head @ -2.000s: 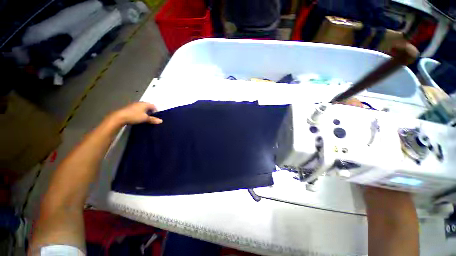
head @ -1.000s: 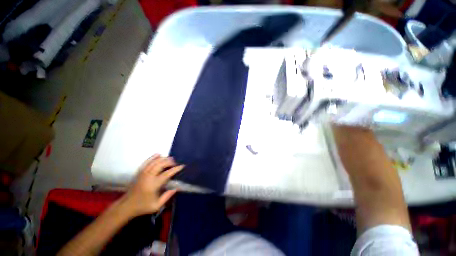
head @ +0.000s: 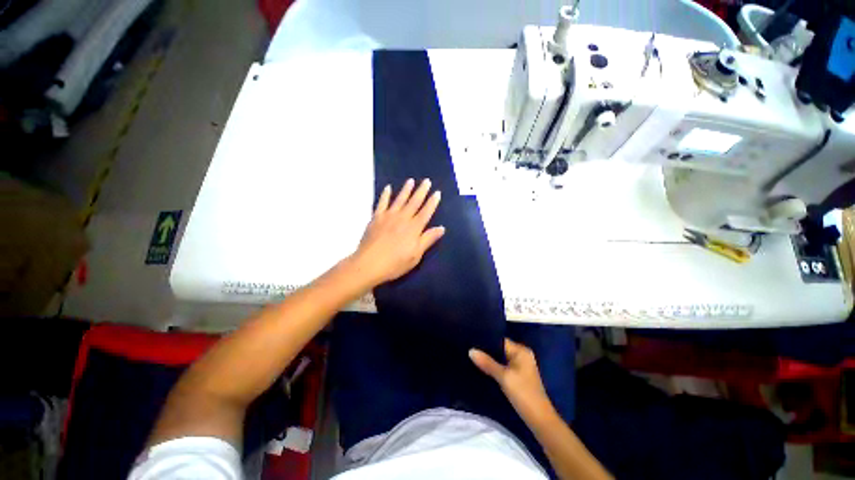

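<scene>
A long dark navy panel lies lengthwise on the white sewing table, left of the needle area, and hangs over the front edge. It has a small step on its right edge. My left hand lies flat on it, fingers spread. My right hand pinches the panel's near right corner below the table edge, over the lap. The white sewing machine stands to the right, and no fabric is at its needle.
Yellow-handled snips lie under the machine arm. A pale blue trough is behind the table. A red crate with dark fabric stands at lower left. A dark pile is low at the right. A printed ruler runs along the front edge.
The panel has come away from the machine, turned lengthwise and now lies straight. My left hand moved up onto it. My right hand left the machine and took the near corner.
</scene>
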